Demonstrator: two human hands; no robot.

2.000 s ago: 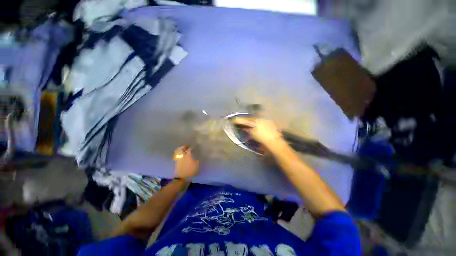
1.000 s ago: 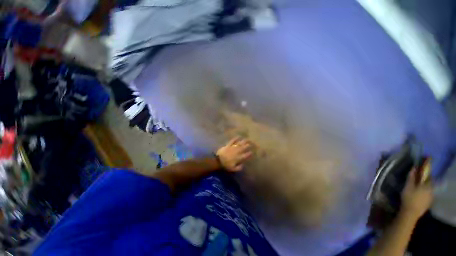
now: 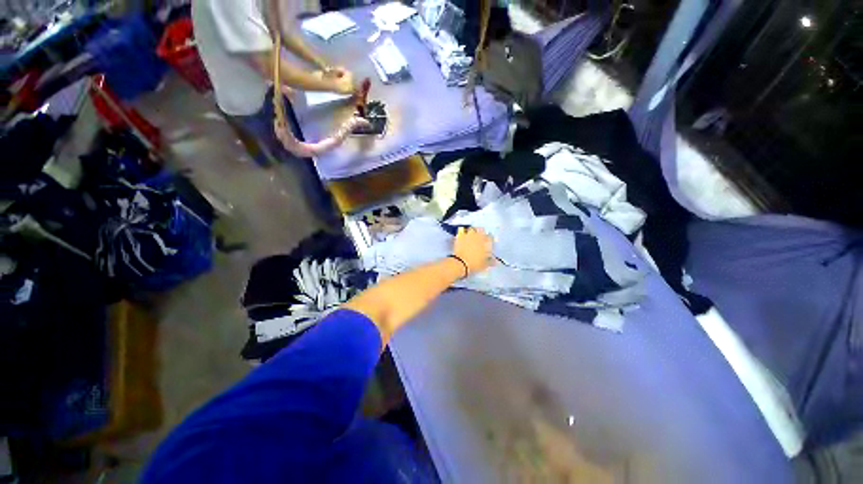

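Note:
My left hand [image 3: 474, 251], with a dark band at the wrist, lies on a spread pile of light grey and navy garment panels [image 3: 535, 248] at the far left part of the lavender pressing table [image 3: 662, 378]. Its fingertips touch the top fabric; whether they pinch it cannot be told. My right hand is out of the picture. More folded grey and navy pieces [image 3: 308, 301] hang beside the table's left edge.
Across from me a person stands at another lavender table, hands by an iron [image 3: 372, 118] with a hose. Grey folded pieces [image 3: 389, 60] lie there. A brown box [image 3: 382, 183] sits between the tables. A blue bag [image 3: 175, 232] and red basket [image 3: 183, 55] are on the floor.
The view has swung left to the panel pile. My left hand has moved from the stained table centre onto the panels. My right hand and the iron it held have left the picture.

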